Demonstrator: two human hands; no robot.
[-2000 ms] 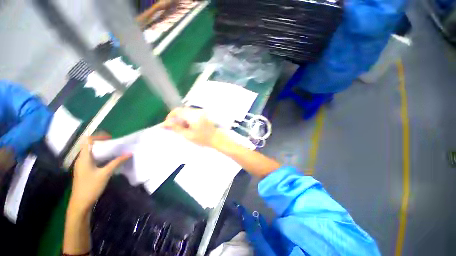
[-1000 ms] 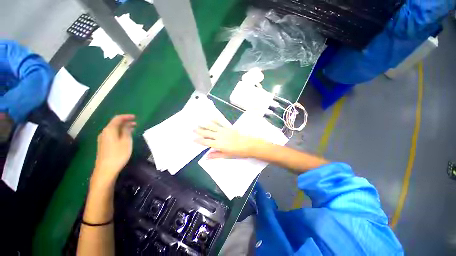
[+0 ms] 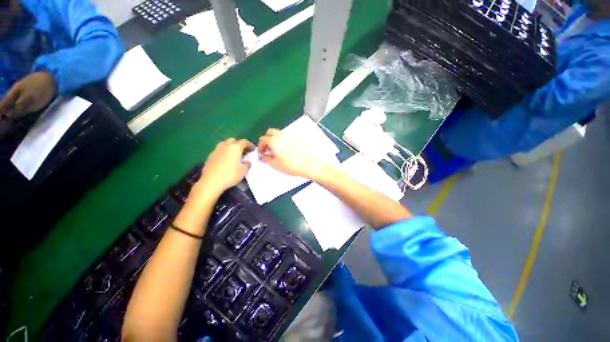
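Two piles of white sheets lie on the green bench: a left pile (image 3: 271, 180) under my hands and a right pile (image 3: 328, 217) beside it. My left hand (image 3: 226, 163) and my right hand (image 3: 281, 152) are close together over the left pile's upper edge, fingertips nearly meeting. Something small and whitish shows between the fingertips; it is too small to tell what, or which hand grips it. A glossy black blister tray (image 3: 231, 290) with square pockets lies in front of me, partly under my left forearm.
A white adapter (image 3: 368, 130) with coiled cord (image 3: 415, 172) and a crumpled clear bag (image 3: 415, 83) lie beyond the sheets. Black tray stacks (image 3: 468, 53) stand behind. A metal post (image 3: 326, 60) rises from the bench. People in blue smocks are at left and right.
My left hand has moved from above the tray to the left sheet pile. My right hand has lifted off the flat sheets and come to meet it, fingers now bent. The view has shifted.
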